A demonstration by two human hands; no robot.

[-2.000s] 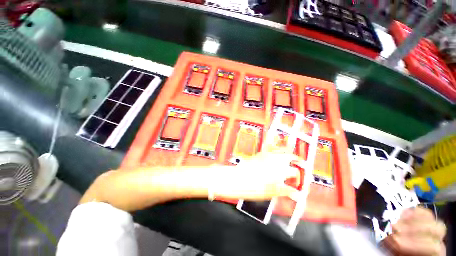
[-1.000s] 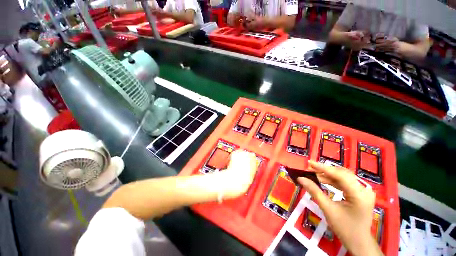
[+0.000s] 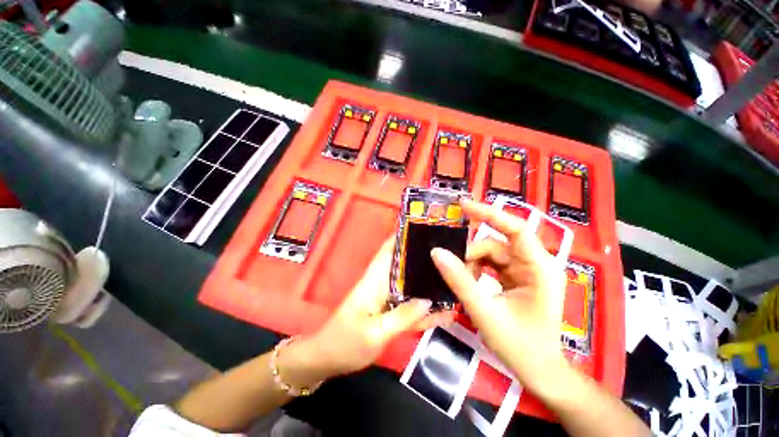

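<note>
A phone middle frame (image 3: 430, 205) with yellow patches near its top is held upright above the red tray (image 3: 256, 290). My left hand (image 3: 367, 320) grips its lower left side. A black adhesive pad (image 3: 423, 256) covers the frame's middle. My right thumb lies on the pad, and my right hand (image 3: 521, 307) has its other fingers bent at the frame's right side. A partly used sticker sheet (image 3: 440, 369) with a black rectangle and empty windows passes behind my right hand; whether that hand grips it cannot be told.
Several other frames (image 3: 297, 220) lie in the tray. A stack of sticker sheets (image 3: 218, 175) is at left, beside green and white fans (image 3: 38, 277). A heap of waste liner (image 3: 683, 350) and part of a yellow fan (image 3: 760, 341) are at right. A green conveyor (image 3: 478, 85) runs behind.
The frame is now lifted from the tray in my left hand. The black pad, earlier between my right fingers, now lies on it. The camera view has shifted downward.
</note>
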